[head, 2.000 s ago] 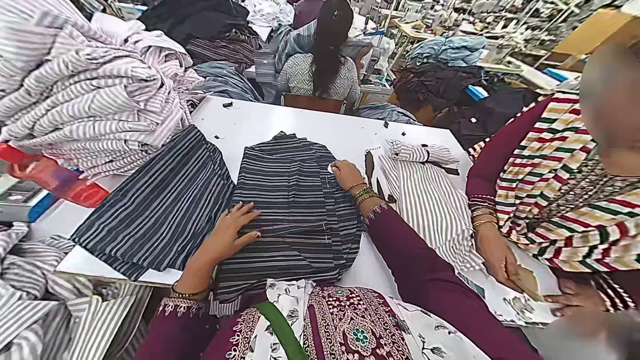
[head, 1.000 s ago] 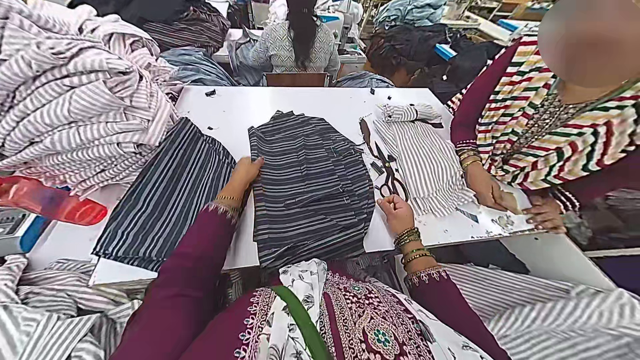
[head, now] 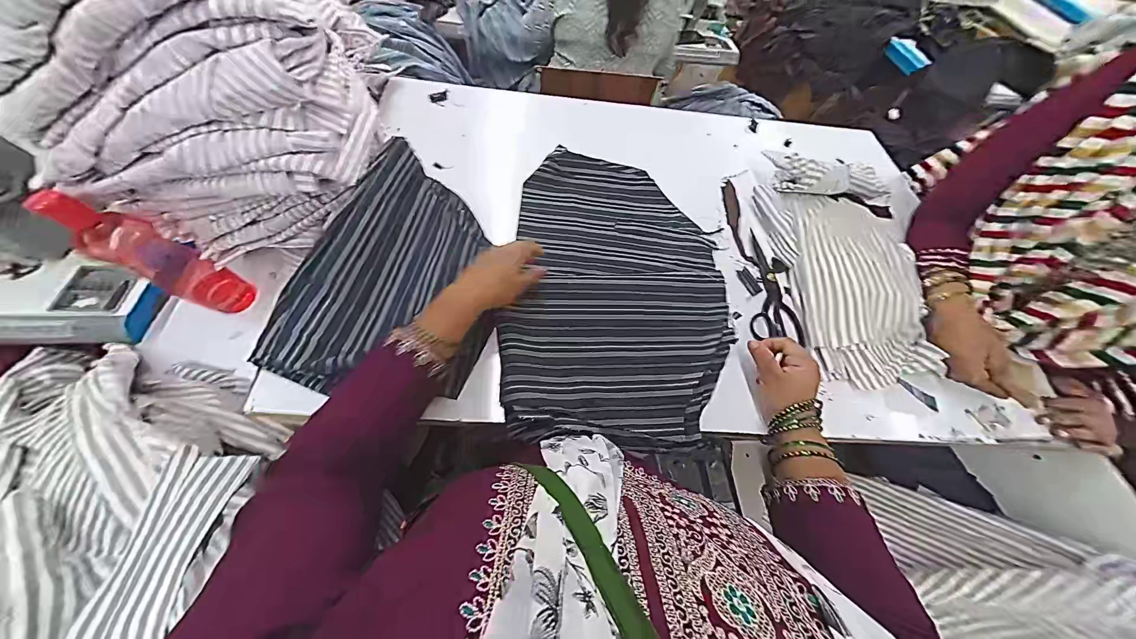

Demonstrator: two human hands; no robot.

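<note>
Dark striped fabric pieces lie stacked and flat in the middle of the white table. My left hand, slightly blurred, reaches over the left edge of this stack with its fingers extended; no grip on the cloth shows. My right hand is loosely curled at the right of the stack, just below the handles of black scissors; whether it holds anything is unclear. Another dark striped stack lies to the left, partly under my left forearm. White striped pieces lie right of the scissors.
A large heap of pale striped cloth rises at the upper left, with a red plastic bottle beside it. More striped cloth fills the lower left. A co-worker's hands are at the table's right end. Another person sits beyond the table.
Two seconds ago my left hand lay on the middle stack and my right hand was at its upper right edge. My right hand has since come down beside the scissors. The view has shifted.
</note>
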